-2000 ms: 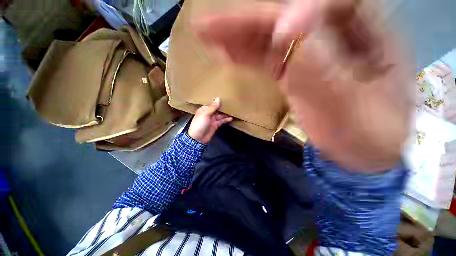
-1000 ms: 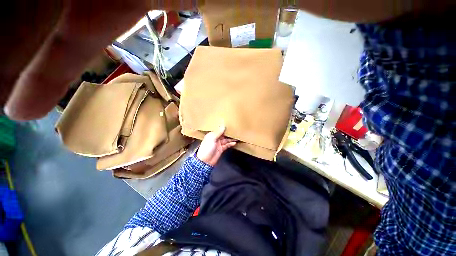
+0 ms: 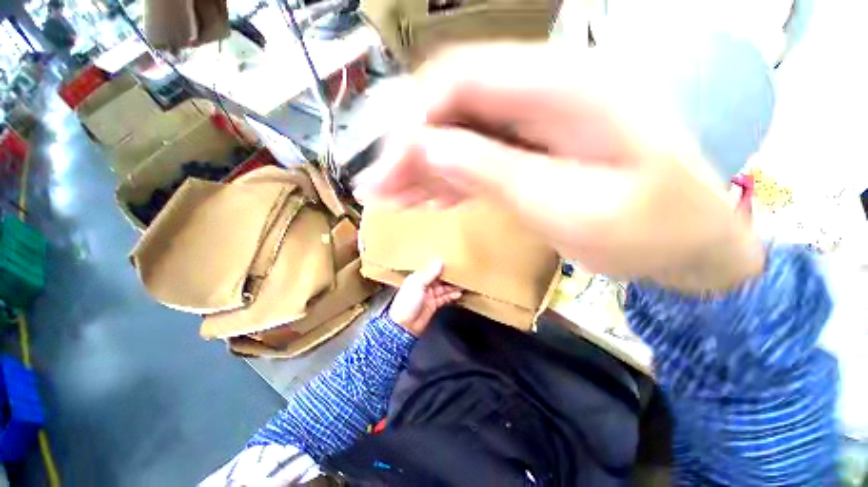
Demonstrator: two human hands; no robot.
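A brown bag body (image 3: 476, 249) lies at the bench edge against the lap, its lower edge towards me. My left hand (image 3: 423, 297) holds that near edge, thumb on top. My right hand (image 3: 571, 166) is large and blurred close to the camera, above the bag and hiding its upper part. Its fingers look bent; whether it holds something small cannot be told.
Several brown bags (image 3: 276, 262) are stacked at left on a low stand (image 3: 276, 373). Behind them is a carton with dark contents (image 3: 176, 166). Green (image 3: 21, 259) and blue crates (image 3: 19, 404) stand at far left. A dark apron (image 3: 514, 404) covers the lap.
The view has tilted up, showing more floor and cartons. My right hand has moved in front of the camera, over the bag. My left hand still holds the same bag edge.
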